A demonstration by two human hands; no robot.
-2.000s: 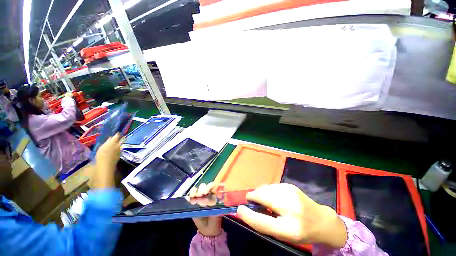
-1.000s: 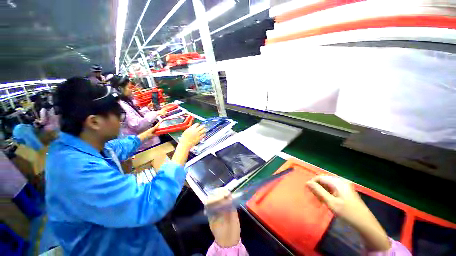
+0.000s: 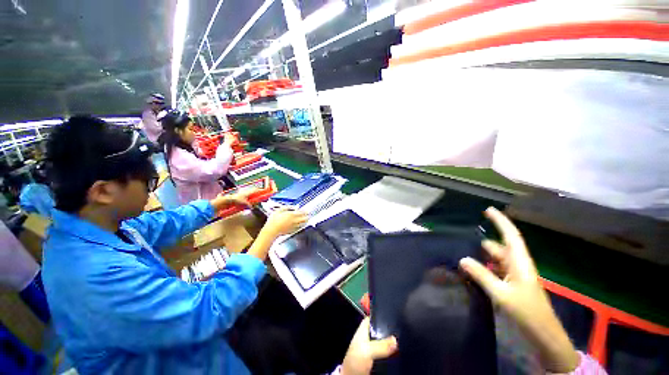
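Observation:
A tablet stands upright close in front of me, its glossy black screen facing me. My left hand holds it at its lower left edge, thumb on the screen. My right hand is at its upper right side with fingers spread; whether it touches the tablet is unclear. A red foam tray lies behind and to the right with dark tablets in its recesses. The held tablet hides much of the tray.
A white tray with two dark tablets lies left of my hands. Beyond it is a stack with a blue tablet. A person in a blue smock reaches in from the left. White paper sheets hang from the shelf above.
The tablet is now upright before me in my left hand. My right hand has moved from over the tray's recess to the tablet's upper right. The neighbour's hand has left the blue tablet stack.

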